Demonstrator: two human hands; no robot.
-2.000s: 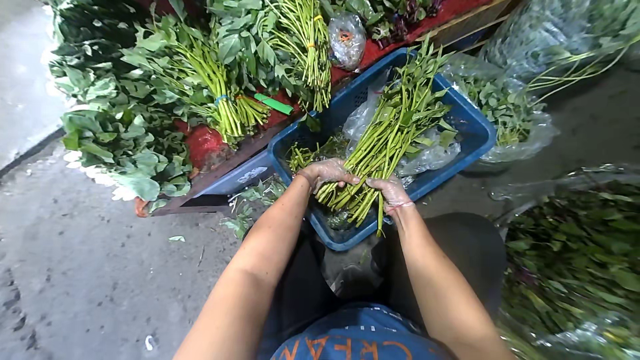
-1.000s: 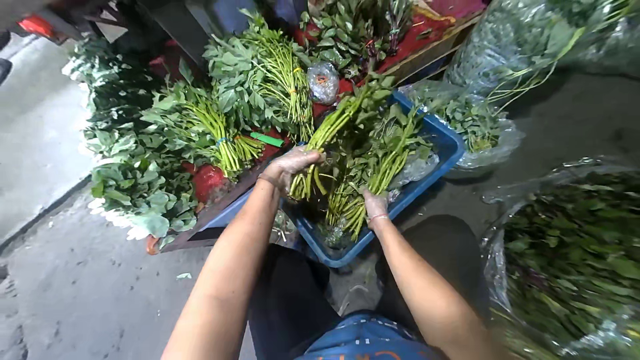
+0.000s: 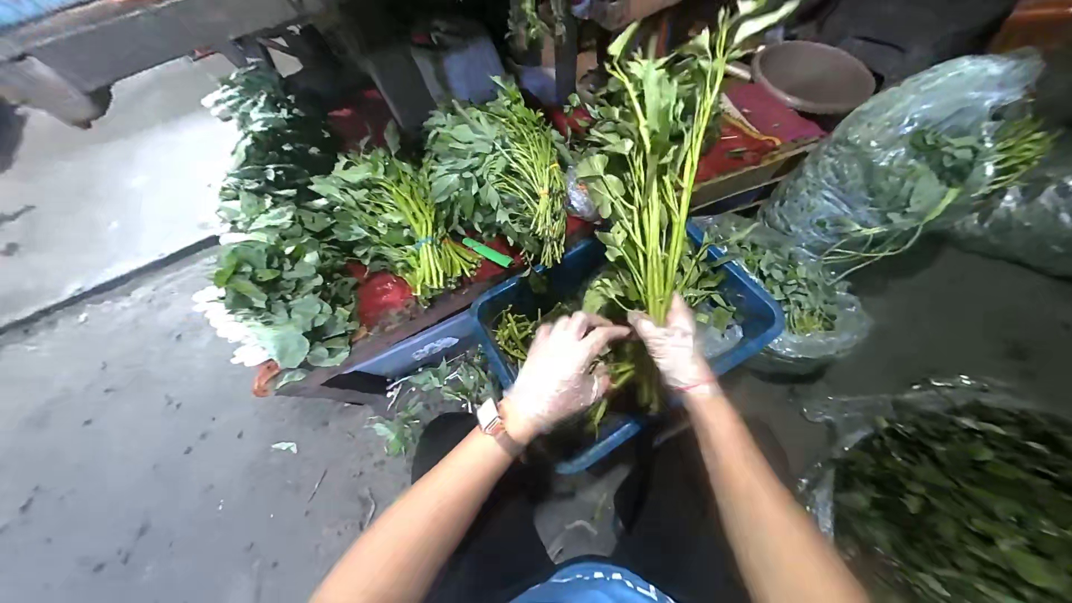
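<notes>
My right hand, in a clear plastic glove, grips a bunch of leafy green stems by its lower end and holds it upright over a blue plastic basket. Just left of it is my left hand, also gloved, with its fingers bent near the stem ends. Whether it holds any stems cannot be told, as the hand hides them. A watch is on the left wrist. Loose stems and leaves lie in the basket.
Tied bundles of greens and a green-handled tool lie on a red-covered stand at the left. Bagged greens sit right of the basket, a large open bag of leaves at lower right. Behind stands a round basin.
The stems, in separate handfuls in both hands a second ago, now stand upright in my right hand. My left hand has moved in near the stem ends. The view has tilted up.
</notes>
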